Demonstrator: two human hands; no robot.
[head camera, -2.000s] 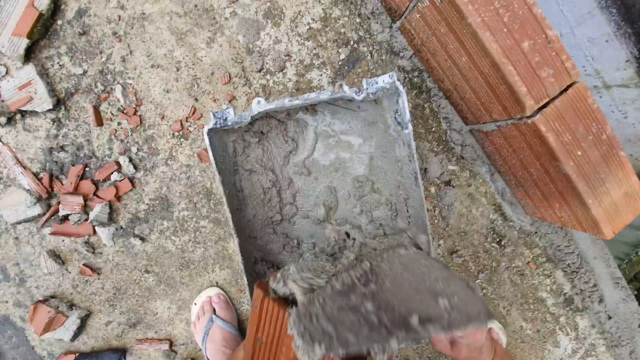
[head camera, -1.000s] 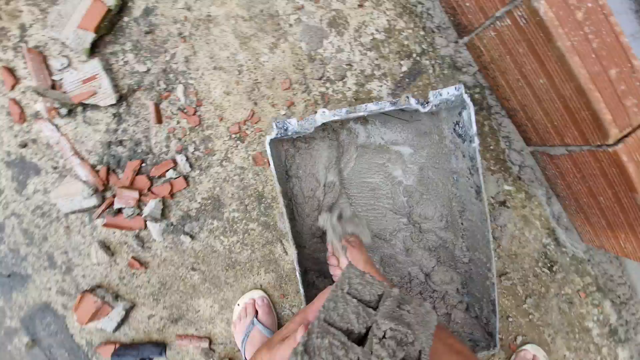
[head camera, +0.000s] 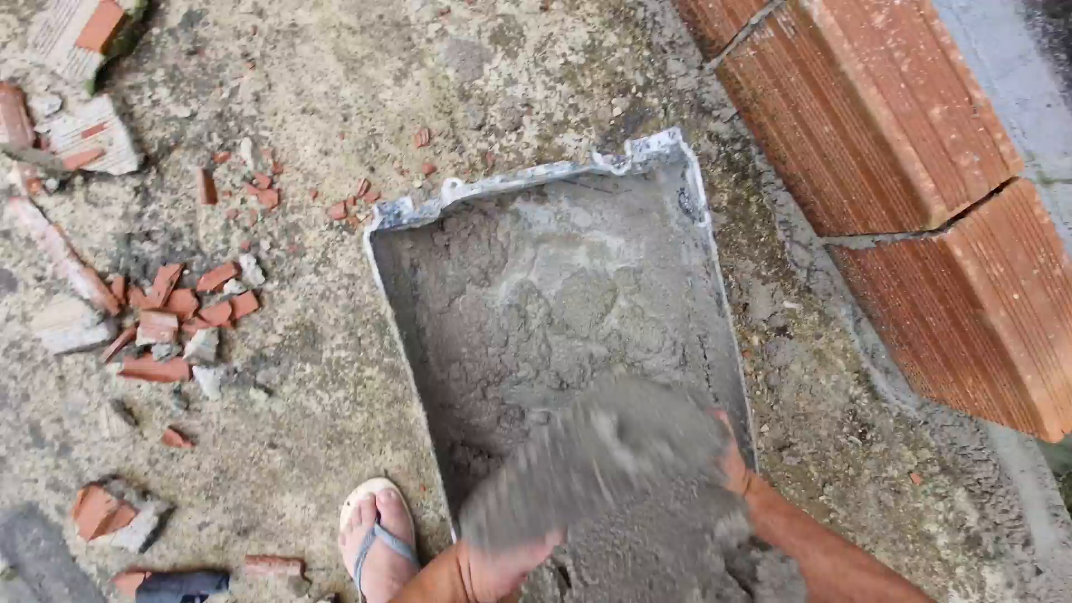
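A mortar-smeared trowel (head camera: 586, 469), blurred by motion, lies across the lower end of a shallow tray (head camera: 712, 276) of wet grey mortar (head camera: 578, 310). My left hand (head camera: 511, 565) is at the trowel's lower left end, closed around what seems to be its handle, which is hidden. Below the blade, a hollow clay brick (head camera: 662, 536) shows a face thickly coated with mortar. On its right, my right hand (head camera: 733, 456) grips the brick near the tray's right wall, with its fingers partly hidden behind the trowel and mortar.
Ridged orange clay bricks (head camera: 904, 318) stand in a mortared row at the right. Broken brick pieces (head camera: 180, 314) lie scattered on the rough concrete floor (head camera: 310, 402) at the left. My sandalled foot (head camera: 381, 540) is beside the tray's lower left. A dark object (head camera: 182, 586) lies at the bottom left.
One second ago my left hand held the trowel down in the mortar, farther up the tray. Now hand and trowel are back over the coated brick.
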